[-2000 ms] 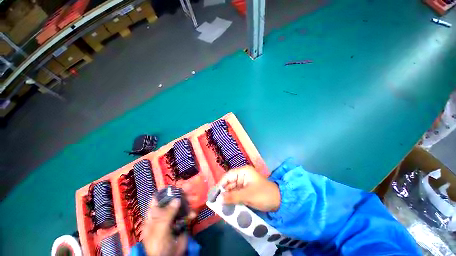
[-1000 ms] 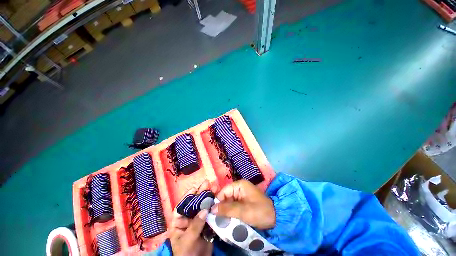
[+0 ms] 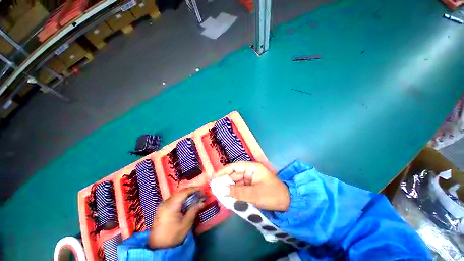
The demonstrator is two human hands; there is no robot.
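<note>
An orange-red tray [image 3: 207,148] lies on the green mat, its slots holding striped stacks of small wired components [image 3: 147,188] with dark leads. My left hand [image 3: 172,216] is over the tray's near part, closed around a small stack of the dark components, partly hidden by the fingers. My right hand [image 3: 258,187] is to its right and pinches the end of a white liner strip [image 3: 224,189] with a row of round dark pads. The strip hangs down to the right across my blue sleeve. The two hands are apart.
A white roll [image 3: 69,246] stands left of the tray. A dark clump of parts [image 3: 147,144] lies beyond it. A metal post [image 3: 261,28] rises at the bench's far edge. A carton [image 3: 425,168] with clear plastic and white scrap is at the right. Racks with boxes stand upper left.
A second ago both hands met at the component stack and strip. Now they are apart, my left hand lower left with the stack, my right hand slightly up with the strip.
</note>
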